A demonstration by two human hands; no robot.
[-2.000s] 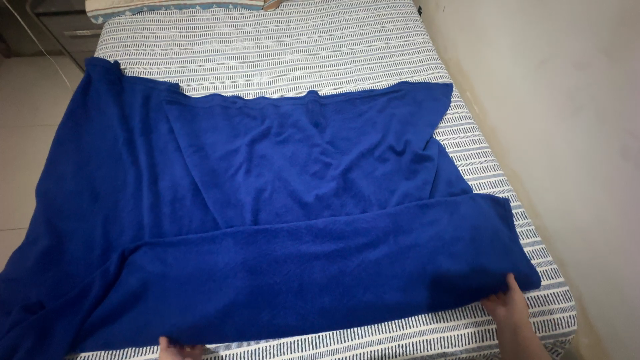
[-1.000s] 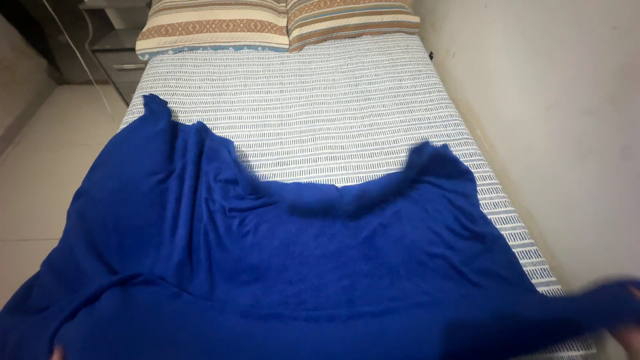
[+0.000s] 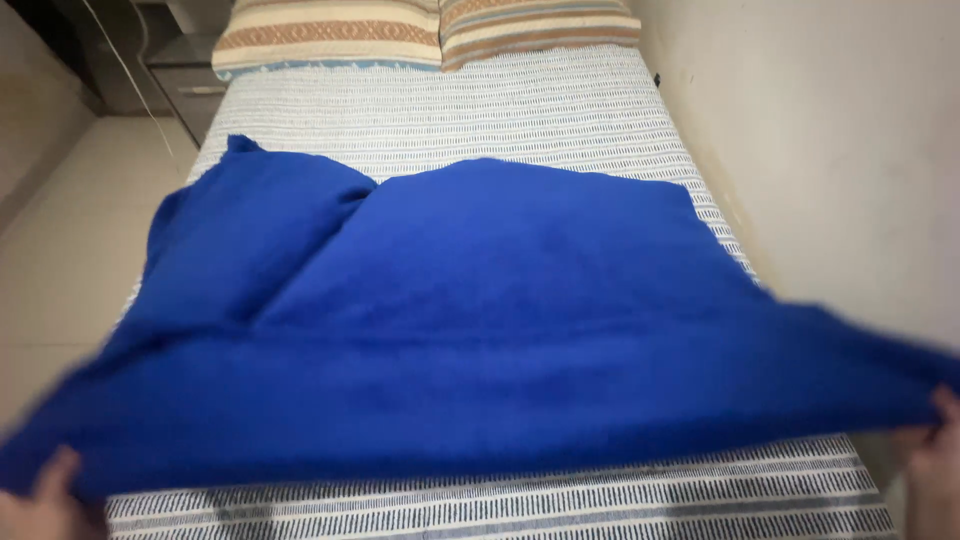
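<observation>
A blue fleece blanket (image 3: 480,255) lies across a bed covered by a white sheet with dark dashed stripes (image 3: 450,105). My left hand (image 3: 52,491), at the lower left edge of the view, grips the blanket's near left corner. At the lower right edge my right hand (image 3: 930,442) grips its near right corner. Between the two hands the near edge is pulled out wide and looks slightly blurred. A diagonal fold crosses the blanket's left part, and one corner sticks up at its far left.
Two patterned pillows (image 3: 330,34) (image 3: 540,26) lie at the bed's head. A nightstand with a drawer (image 3: 196,94) stands at the far left, with a thin cord hanging before it. A pale wall (image 3: 817,150) runs along the right side; tiled floor (image 3: 82,247) shows on the left.
My hands have moved farther apart, stretching the blanket's near edge. Its far edge, bunched and curved a second ago, now lies smoother. The view has shifted toward the pillows since the first frame.
</observation>
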